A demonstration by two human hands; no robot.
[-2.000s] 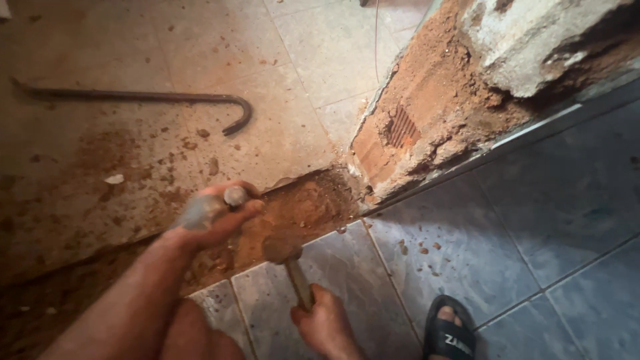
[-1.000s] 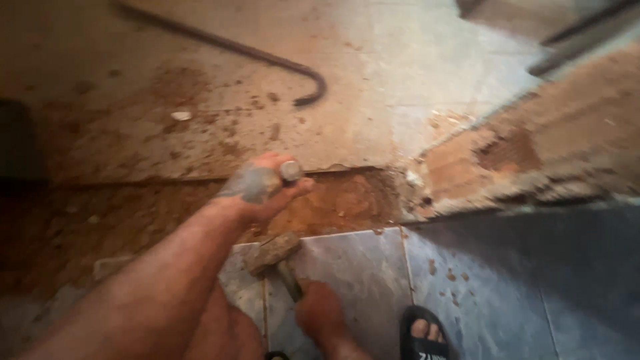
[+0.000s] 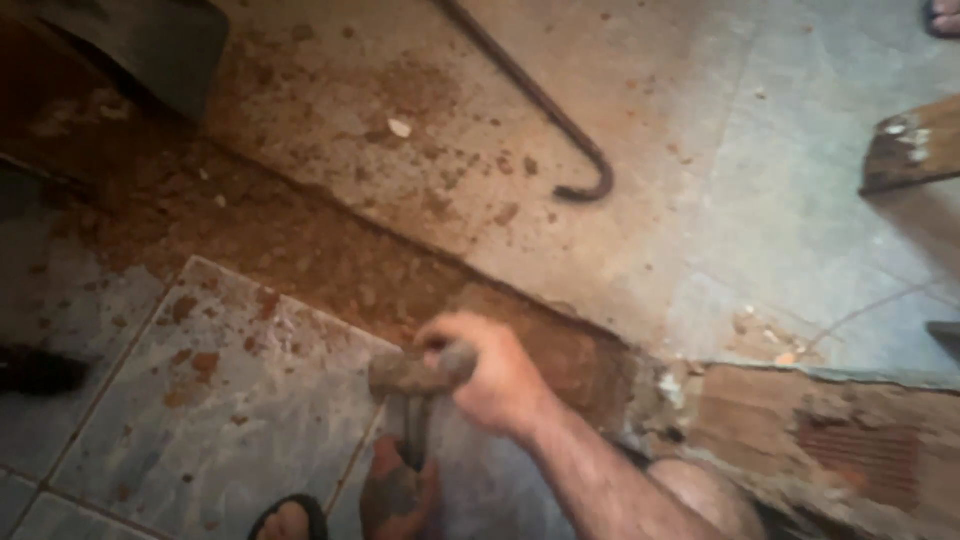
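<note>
My right hand [image 3: 487, 367] reaches in from the lower right with its fingers curled around a chisel [image 3: 457, 361], whose round struck end faces up; its tip is hidden. My left hand [image 3: 397, 491], with a dark tattoo on its back, grips the handle of a club hammer [image 3: 405, 375]. The hammer head is close beside the chisel end; whether they touch cannot be told. Both hands are over the near edge of a dug strip of reddish earth [image 3: 315, 262] between two tiled floors.
A crowbar [image 3: 525, 86] with a hooked end lies on the dusty far floor among rubble. A broken brick wall end [image 3: 750, 420] stands at the lower right. A sandalled foot [image 3: 289, 523] is on the near tiles [image 3: 247, 420]. A wooden piece [image 3: 915, 142] is at the right.
The hammer has passed from my right hand to my left, and the chisel from my left to my right. The view has turned towards the left part of the strip.
</note>
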